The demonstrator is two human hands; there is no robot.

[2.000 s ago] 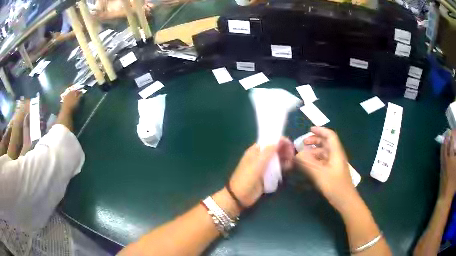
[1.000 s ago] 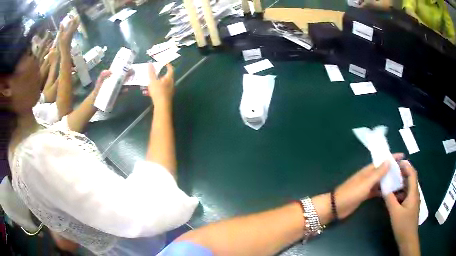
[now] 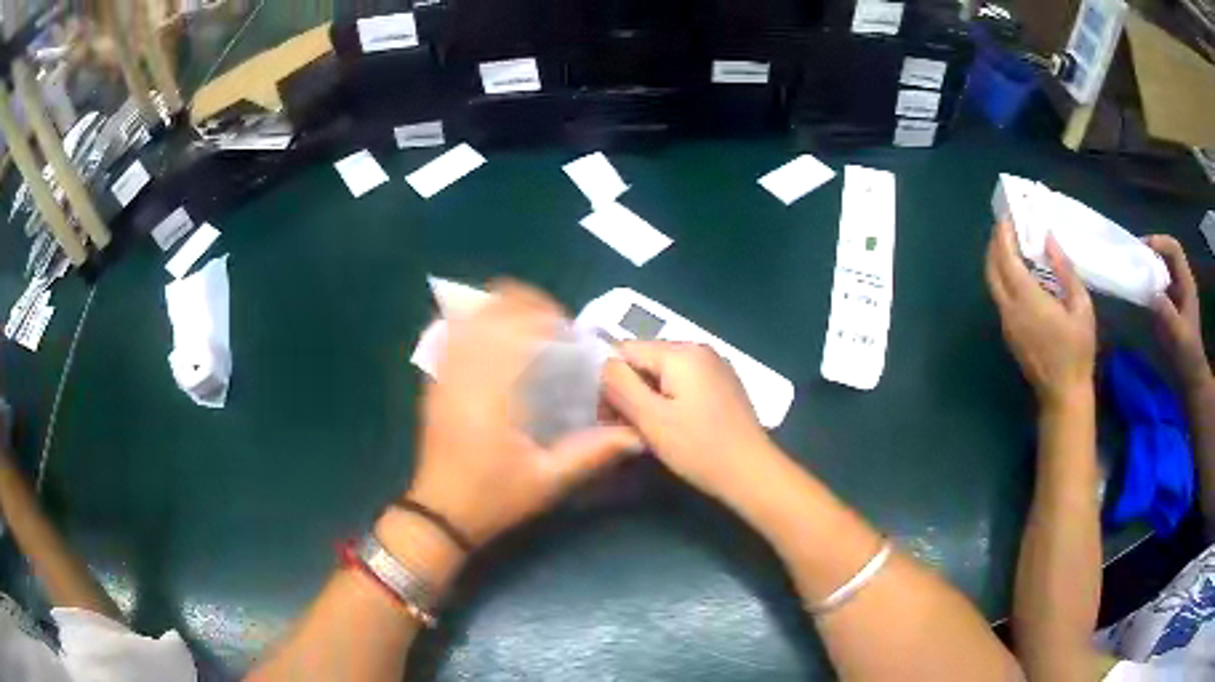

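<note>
My left hand [image 3: 486, 400] and my right hand [image 3: 693, 406] are together in front of me, holding a translucent white protective bag [image 3: 562, 380]. The bag is crumpled, and my left hand is blurred and hides part of it. A white handheld device [image 3: 700, 349] with a small dark display lies on the table just behind my right hand. A second long white device [image 3: 862, 287] with small markings lies farther right. A bagged white item [image 3: 200, 333] lies on the table at the left.
Card slips [image 3: 626, 233] lie scattered before the wall of black boxes [image 3: 626, 80]. At the right, another person's hands [image 3: 1053, 313] hold a wrapped white item; a blue cloth [image 3: 1149, 453] is beside them. A person's arm [image 3: 47, 546] shows at lower left. A blue bin [image 3: 999, 83] stands upper right.
The view has swung back to the right. My hands have come closer around the bag, which is more bunched. The device with the display now shows more fully.
</note>
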